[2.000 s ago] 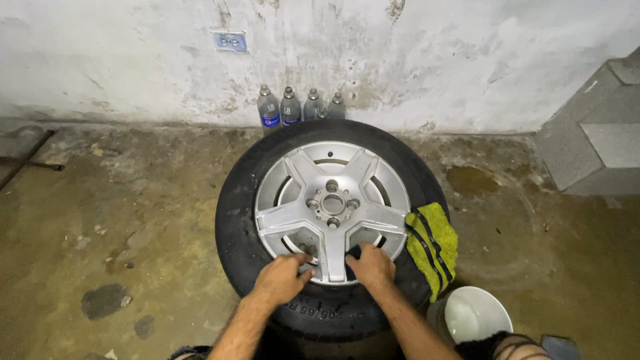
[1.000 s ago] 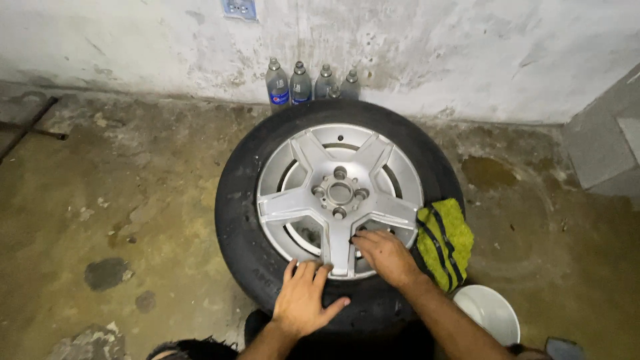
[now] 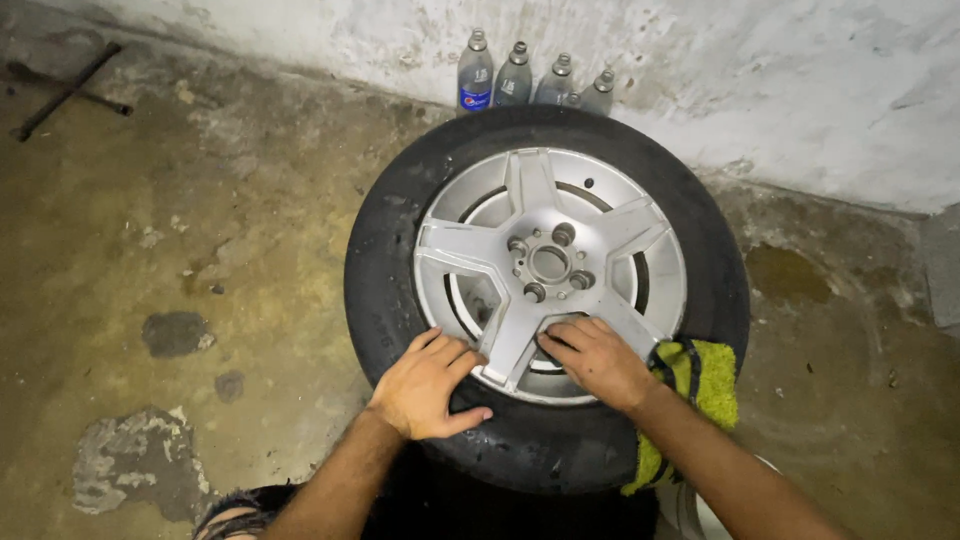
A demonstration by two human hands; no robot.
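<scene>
A silver alloy wheel rim (image 3: 615,225) with wide spokes lies face up inside a black rubber tire (image 3: 390,247). My left hand (image 3: 431,382) rests with fingers spread on the rim's near edge and the tire's sidewall, thumb out to the right. My right hand (image 3: 596,356) is at the opening beside the near spoke, its fingertips bent against the spoke's edge; whether something small is between them cannot be seen. A yellow-green cloth with dark stripes (image 3: 716,382) drapes over the tire's right side, partly under my right forearm.
Several plastic bottles (image 3: 514,79) stand behind the tire by the stained white wall (image 3: 750,82). A metal cross wrench (image 3: 71,90) lies on the concrete floor (image 3: 262,247) at the far left. A white bucket (image 3: 686,510) is partly hidden behind my right forearm.
My left hand has moved from the near spoke, where it was two seconds ago, to the rim's edge and tire, its fingers spreading. The view has turned, bringing more of the left floor into sight.
</scene>
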